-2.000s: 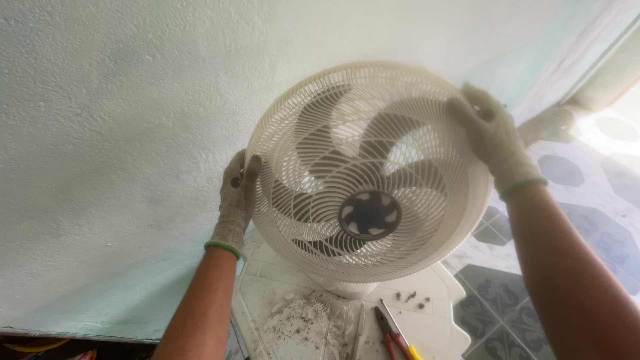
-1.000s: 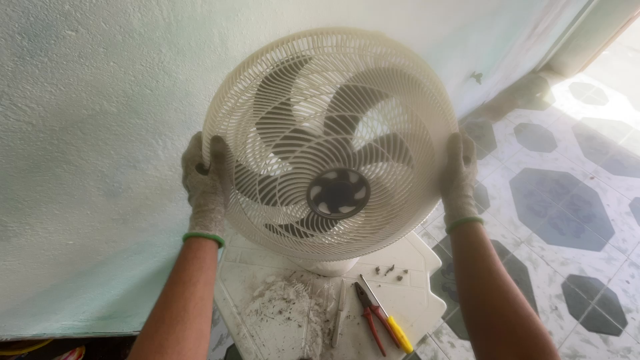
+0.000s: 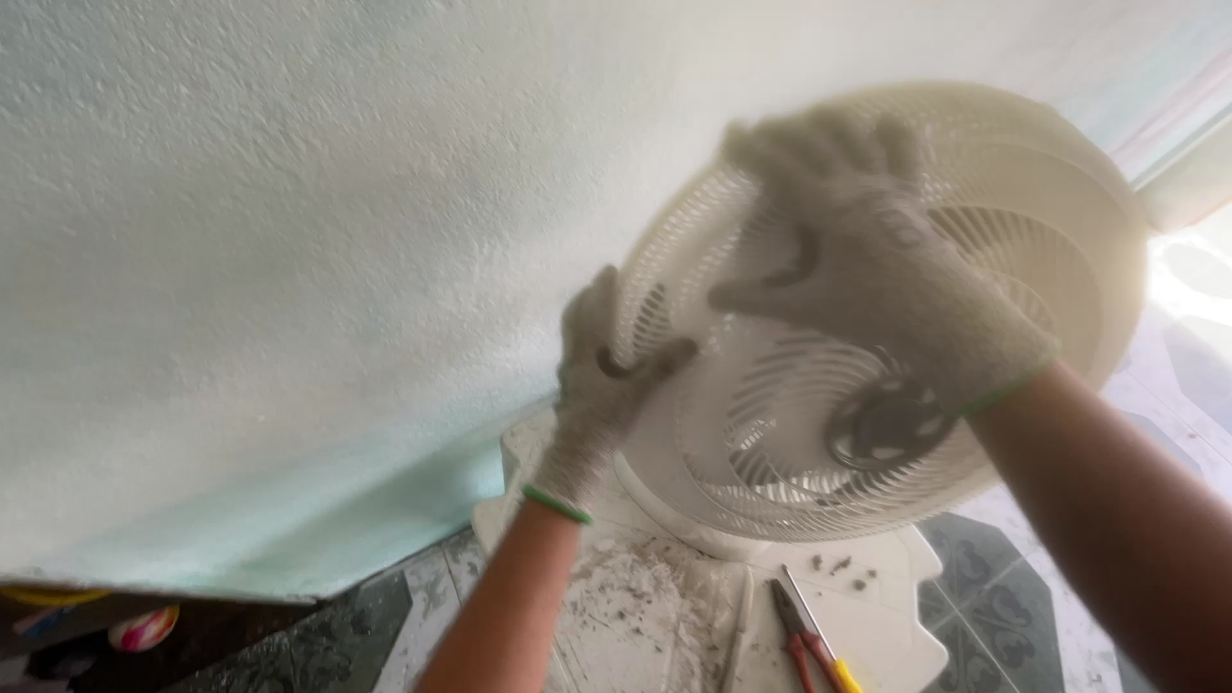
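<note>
A white fan with a round plastic grille (image 3: 1039, 241) and a dark hub cap stands on a white plastic surface (image 3: 866, 616), its head tilted. My left hand (image 3: 616, 375), in a grey knit glove with a green cuff, grips the grille's left rim, thumb on the front. Gloved the same way, my right hand (image 3: 857, 231) lies across the upper front of the grille, fingers spread towards the top left rim; whether it grips the rim cannot be told. The fan's blades show only partly through the grille.
Red-handled pliers (image 3: 797, 630) and a yellow-handled screwdriver (image 3: 818, 635) lie on the dusty white surface, near several small dark pieces (image 3: 842, 566). A textured wall (image 3: 289, 289) rises behind and left. Patterned floor tiles (image 3: 1001, 587) surround the surface; a colourful round object (image 3: 144, 628) is at lower left.
My right hand has moved from the grille's right rim to its upper left front. My left hand remains at the left rim. The view has shifted, with the fan now farther right in it.
</note>
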